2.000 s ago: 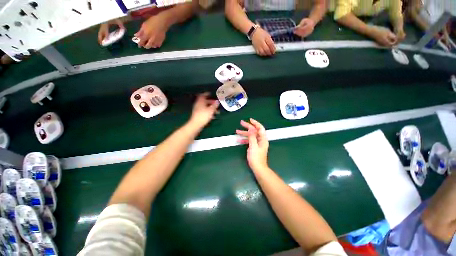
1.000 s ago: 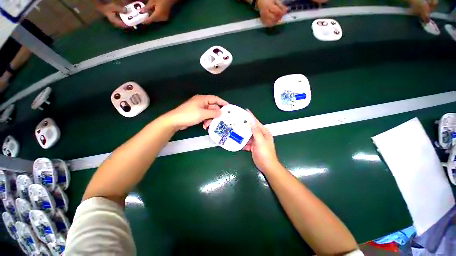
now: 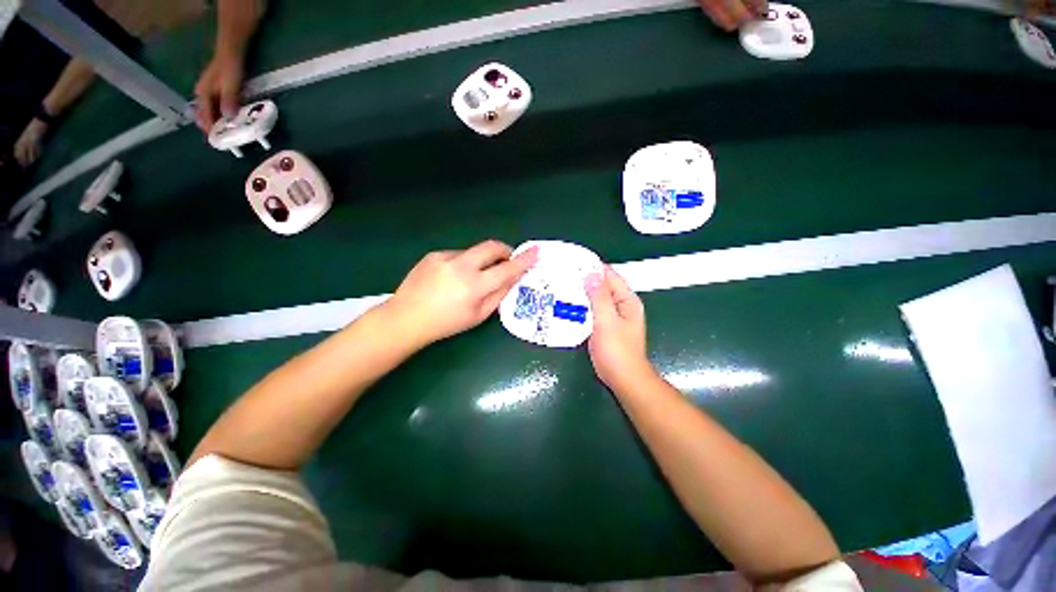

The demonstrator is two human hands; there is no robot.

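A white rounded-square open unit with board [image 3: 554,303] is held between both hands above the bench edge. Its open side faces me, showing a blue-grey patterned patch and a bright blue rectangle. My left hand [image 3: 454,289] grips its left and upper-left edge, with fingers on the shell. My right hand [image 3: 616,320] grips its right edge, with the thumb on the face. The fingers behind the shell are partly hidden.
Another open unit [image 3: 671,187] lies on the belt [image 3: 394,150]. Front covers [image 3: 288,192] lie farther back and left. Stacked units [image 3: 116,411] stand at left. A white sheet [image 3: 984,387] lies at right. A person's hand [image 3: 219,93] touches a white piece across the belt.
Since two seconds ago, my hands have taken an open unit off the belt. In the last second it has turned slightly and come level. A hand opposite has reached in at upper left.
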